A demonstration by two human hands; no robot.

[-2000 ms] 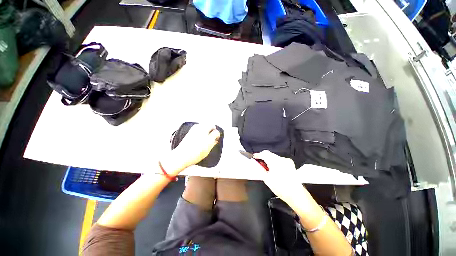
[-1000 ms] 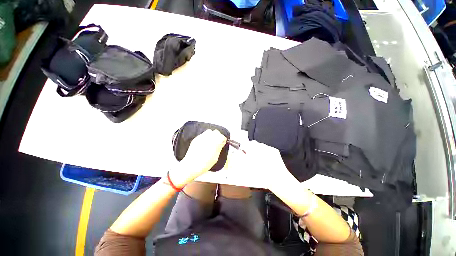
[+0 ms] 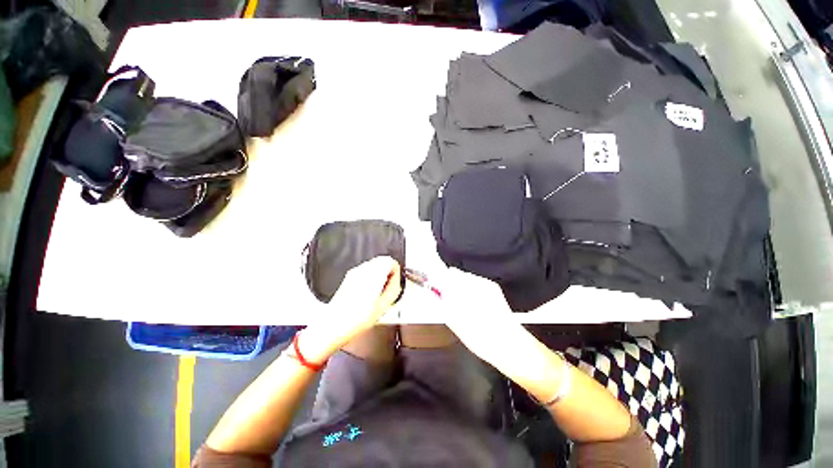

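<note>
A small black rounded-square pouch (image 3: 352,249) lies at the table's near edge. My left hand (image 3: 367,291) is closed on its lower right part. My right hand (image 3: 468,306) is just to the right, shut on slim snips (image 3: 422,282) with a reddish part. The tip of the snips points left at the pouch's right edge, close to my left fingers. Whether it touches the seam I cannot tell. My fingers hide the pouch's lower right corner and most of the snips.
Plump black pouches (image 3: 482,215) rest on the front of a dark fabric panel stack (image 3: 658,183) at right, with white paper labels (image 3: 601,153). Assembled black bags (image 3: 183,137) sit at table left. A blue crate (image 3: 196,339) is below left; a checkered item (image 3: 639,384) is below right.
My right hand has moved left from beside the panel stack, bringing the snips to the pouch. My left hand now sits lower on the pouch, showing more of its face. The camera view has shifted.
</note>
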